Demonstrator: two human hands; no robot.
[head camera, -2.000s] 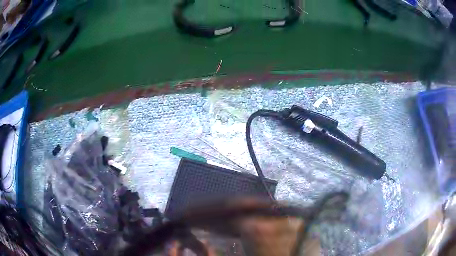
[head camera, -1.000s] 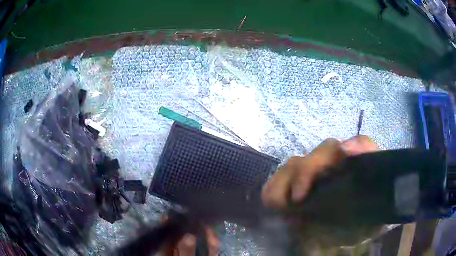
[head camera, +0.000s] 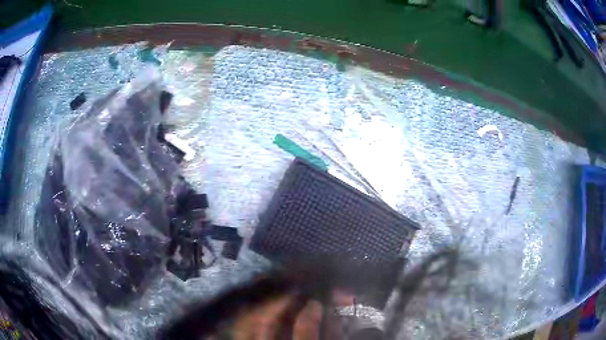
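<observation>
A dark curved part (head camera: 232, 299), large and blurred, crosses the bottom centre close to the camera. Fingers that look like my left hand (head camera: 266, 320) show under it and are closed on it. More skin shows just right of them, too blurred to tell whether it is my right hand. A rounded grey and dark shape (head camera: 359, 320) lies beside it at the bottom edge; I cannot tell what it is. The black grid tray (head camera: 332, 216) lies behind the curved part, its near edge hidden.
Green-ended tweezers (head camera: 300, 151) lie behind the tray. A clear bag of black pieces (head camera: 109, 199) is at left, with loose black parts (head camera: 193, 232) beside it. A thin dark rod (head camera: 513, 194) and blue bin (head camera: 591, 232) are right. The green belt (head camera: 299, 20) runs behind.
The screwdriver lay on the mat, then was in my right hand over the right side; now it is not clearly visible. The view has shifted, and the curved part is again across the bottom centre.
</observation>
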